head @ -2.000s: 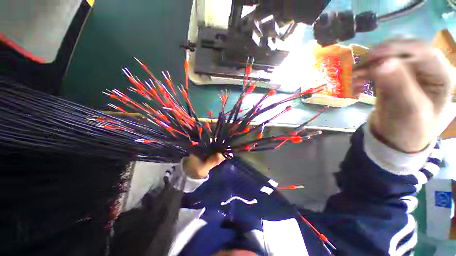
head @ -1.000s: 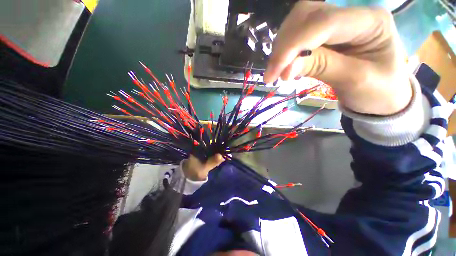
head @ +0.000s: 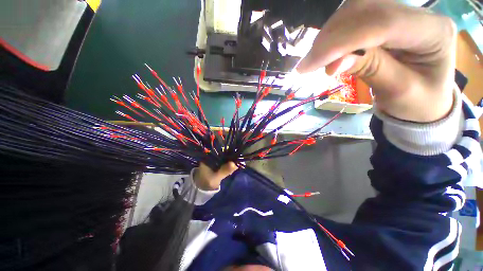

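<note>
My left hand, low in the middle, is closed around a bundle of black cables. Their ends fan out above the fist, with red core wires and red sleeves and short silvery tips. My right hand is raised at the upper right, its thumb and fingers curled close together, slightly blurred by glare. A small dark spot shows between its curled fingers; I cannot tell whether it is a held piece. An open carton of red sleeves sits partly hidden behind this hand.
A dark bench machine on a pale base stands behind the fan on the green bench. More black cables run off left. Two red-ended cables hang at lower right. A white carton is at the right edge.
My right hand has moved left from the area of the small cartons, then slightly back right, and covers part of the red carton. My left hand and the bundle have hardly moved.
</note>
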